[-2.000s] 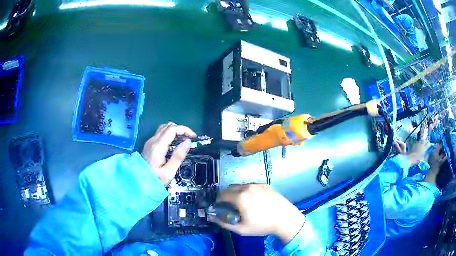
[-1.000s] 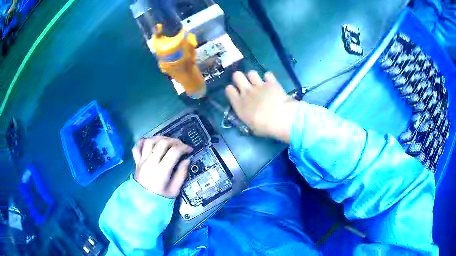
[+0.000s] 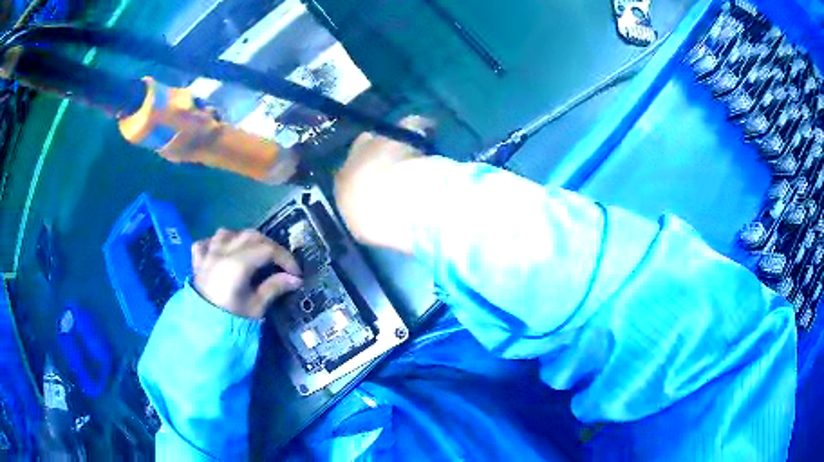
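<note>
A dark device housing [image 3: 330, 311] with pale squares inside lies in a pale metal fixture [image 3: 390, 329] in front of me. My left hand [image 3: 244, 271] rests at the housing's upper left side, fingers bent and thumb over its edge; whether it pinches a part cannot be told. My right hand [image 3: 384, 185] is beyond the housing's upper right, blurred, with its fingers mostly hidden. The orange electric screwdriver [image 3: 212, 144] hangs tilted beside the screw feeder, its tip end pointing toward my right hand. A dark cable crosses in front of my right wrist.
The white screw feeder [image 3: 330, 81] stands at the upper middle. A small blue bin [image 3: 145, 262] with black pieces is at left. A large blue tray [image 3: 623, 171] with rows of modules is at right. A loose module [image 3: 635, 22] and an air blow gun [image 3: 501, 149] lie on the bench.
The screwdriver now appears farther left and more tilted. My right hand and sleeve have moved left in the picture, nearer the housing. My left hand stays by the housing. The view has shifted.
</note>
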